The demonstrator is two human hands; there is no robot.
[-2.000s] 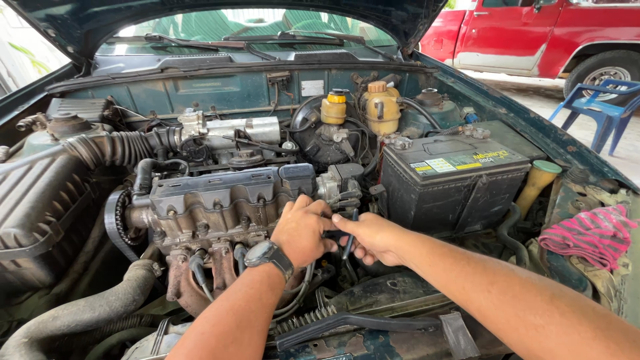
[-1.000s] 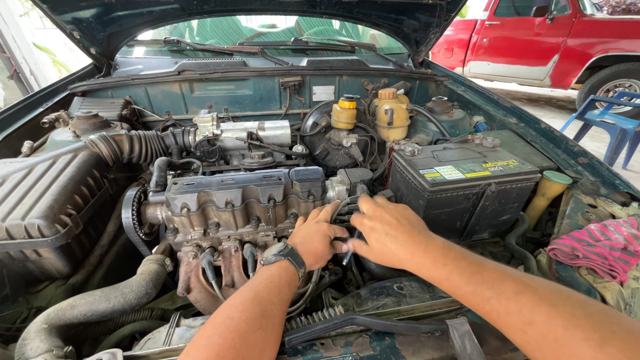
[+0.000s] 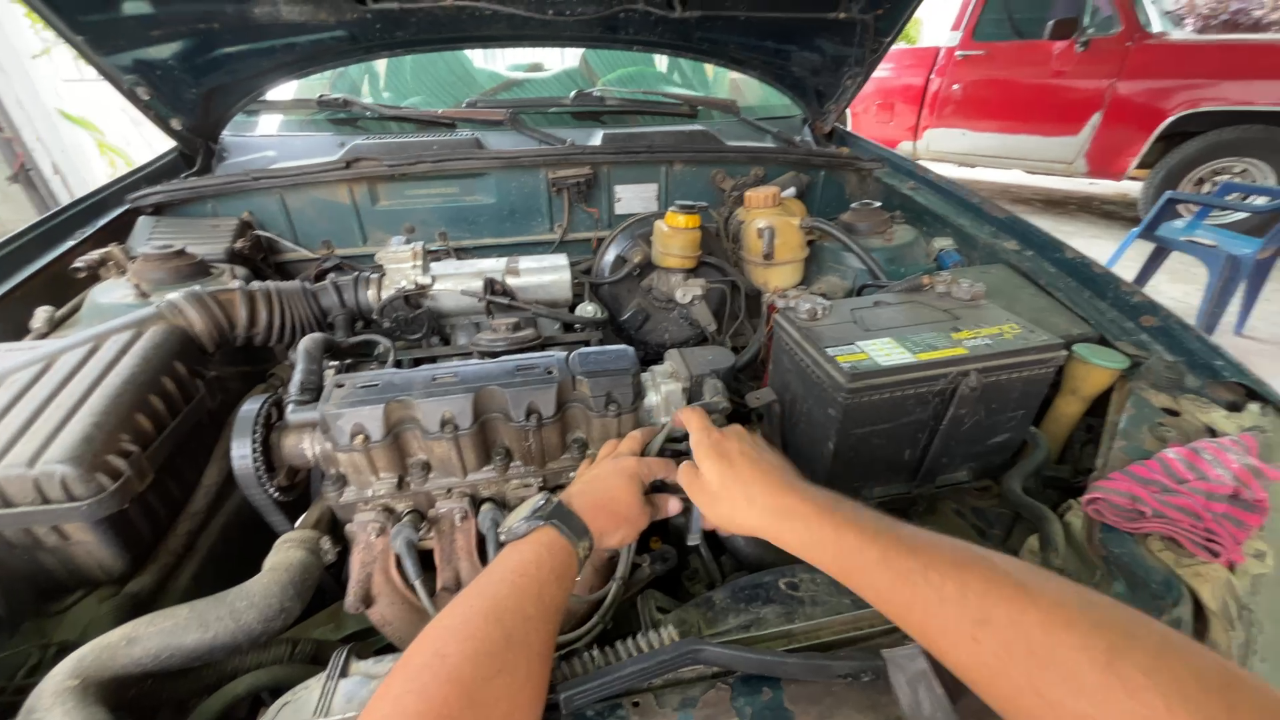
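Note:
My left hand, with a dark watch on the wrist, rests by the right end of the engine's cylinder head. My right hand meets it there, its index finger reaching up to the distributor and the spark plug leads beside it. A slim dark piece shows below the fingers of my right hand; what it is cannot be told. The fingers hide most of what they touch. Grey spark plug leads run down in front of the exhaust manifold.
A black car battery stands right of my hands, with a pink striped cloth farther right. The timing belt and air filter housing lie left. The raised hood hangs overhead. A blue plastic chair stands outside.
My right hand has shifted from gripping a dark piece beside my left hand to pointing its index finger up at the distributor. My left hand stays close by.

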